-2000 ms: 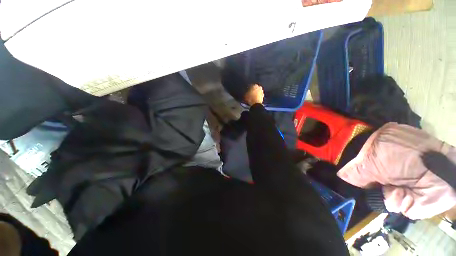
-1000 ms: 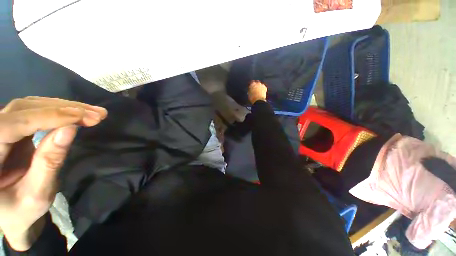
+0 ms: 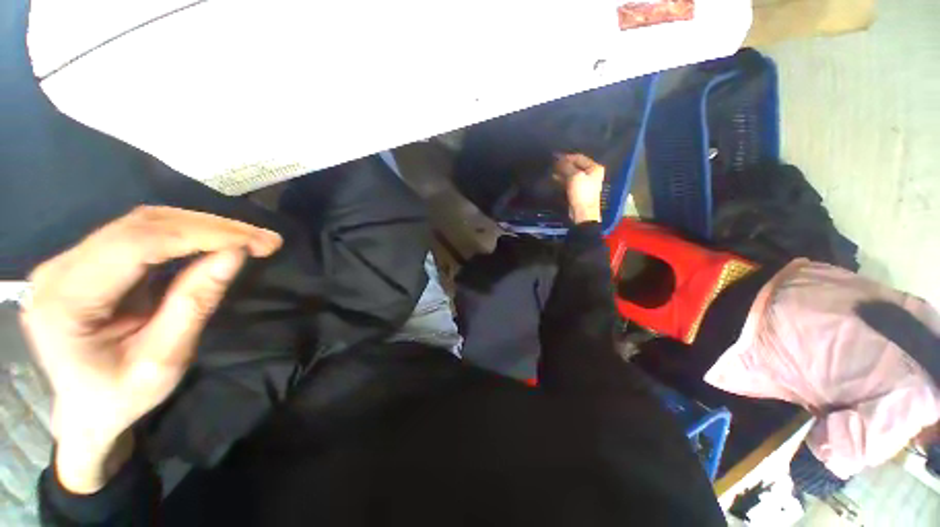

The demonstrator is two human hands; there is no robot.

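Note:
Black fabric [image 3: 350, 247] lies in folds over my lap, below the white table. My left hand [image 3: 139, 309] is raised above its left side, fingers bent, thumb tip close to the forefinger tip, with nothing seen between them. My right hand [image 3: 583, 187] reaches forward over the near side of a blue basket [image 3: 639, 144] holding dark cloth [image 3: 515, 149]. Its fingers are bent against the dark cloth; whether they grip any is unclear.
The white table [image 3: 392, 72] spans the top, with a red patch at its far edge. A second blue basket [image 3: 706, 154], a red stool [image 3: 660, 283] and a person's pink garment [image 3: 835, 350] are at right. Dark cloth hangs beside the second basket.
My left hand has come into view at the left and moved right, its thumb closing towards the forefinger. My right hand has shifted right along the basket and its fingers have extended somewhat.

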